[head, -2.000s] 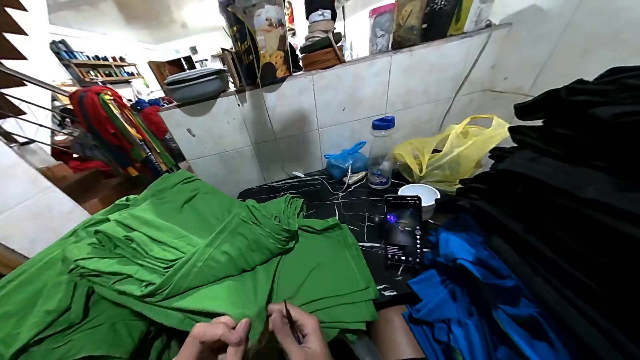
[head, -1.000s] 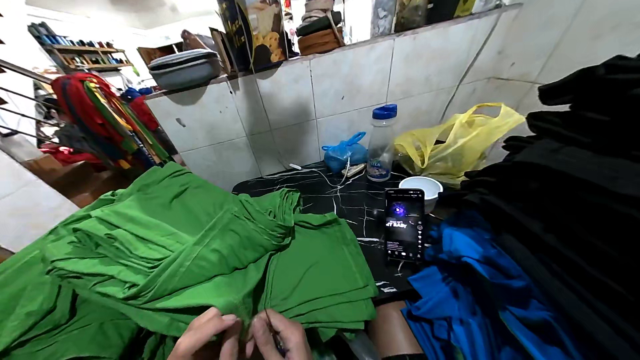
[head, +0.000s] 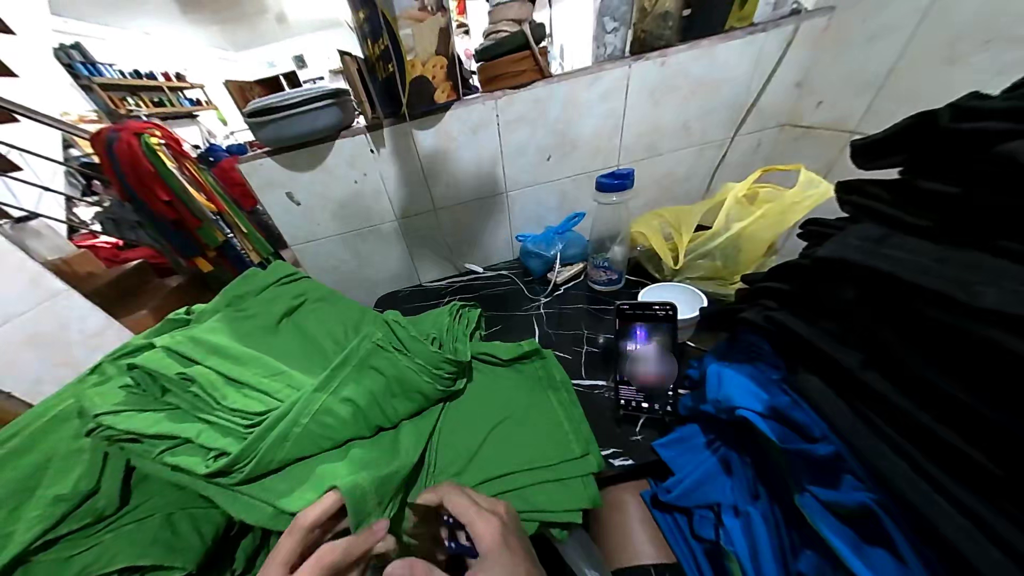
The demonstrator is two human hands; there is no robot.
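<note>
A large pile of green cloth [head: 320, 376] lies in loose folds over the left and middle of the black table. At the bottom centre, my left hand [head: 328, 536] pinches the near edge of this cloth between thumb and fingers. Beside it, my right hand [head: 480, 532] is curled round a small dark object [head: 458, 536], too hidden to name. Its fingertips lie close to the green fabric. A smartphone [head: 646, 360] with a lit screen stands upright right of the cloth.
Behind the phone are a white bowl [head: 674, 298], a clear bottle with a blue cap [head: 610, 232], a blue plastic bag [head: 552, 246] and a yellow plastic bag [head: 720, 232]. Blue cloth [head: 744, 456] and a tall black fabric stack [head: 920, 320] stand at the right. A tiled wall [head: 560, 144] rises behind.
My left hand's fingers have spread and now lift a fold of the green edge. The two hands are slightly farther apart than a second ago. The phone's screen picture has changed.
</note>
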